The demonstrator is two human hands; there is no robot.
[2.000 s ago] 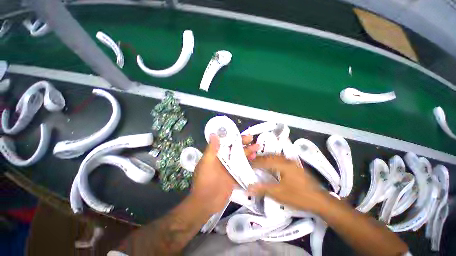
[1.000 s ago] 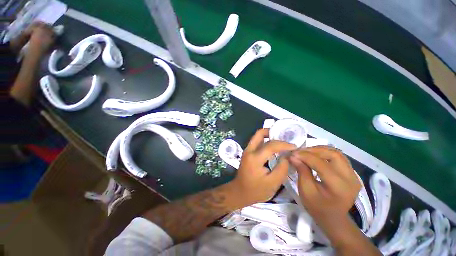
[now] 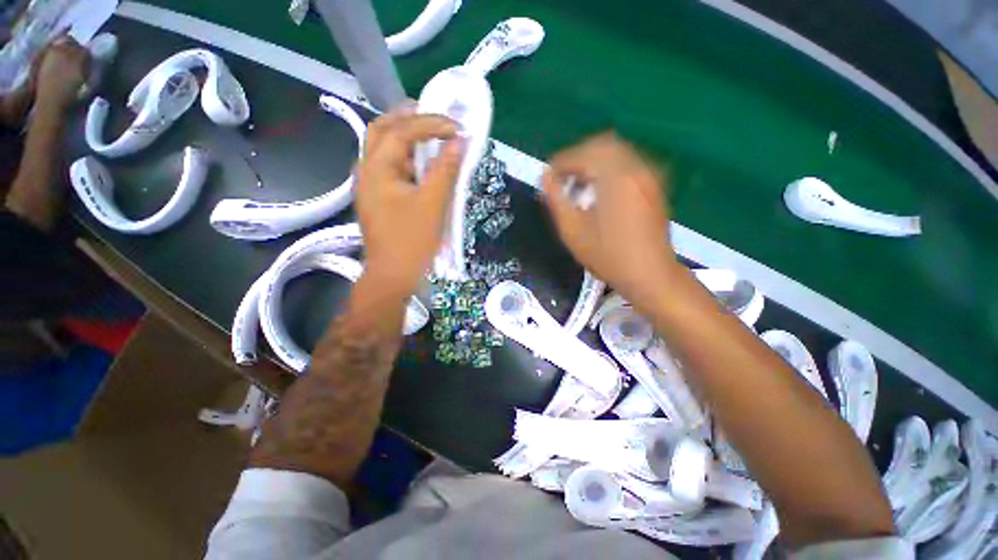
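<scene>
My left hand [image 3: 403, 181] grips a white curved housing [image 3: 465, 109], its round end up and its narrow tail pointing down, above the circuit board heap and near the belt's edging. My right hand [image 3: 613, 208] is raised to the right over the edging, blurred, its fingers closed around a small whitish piece [image 3: 580, 193] that I cannot make out. Green circuit boards [image 3: 465, 317] lie in a loose heap below the held housing. A pile of white housings [image 3: 613, 438] lies in front of me, partly under my right forearm.
The green belt [image 3: 679, 120] carries several housings, one at the right [image 3: 848, 208]. A grey post [image 3: 361, 49] stands at upper left. C-shaped housings [image 3: 296, 295] lie at left, nested housings [image 3: 941, 470] at lower right. A cardboard box [image 3: 142, 438] is below the bench. Another person's hand [image 3: 64, 71] shows at far left.
My hands have come apart. My left hand has moved up and left with a housing; my right hand has risen up and left, over the belt edging. The view has shifted slightly.
</scene>
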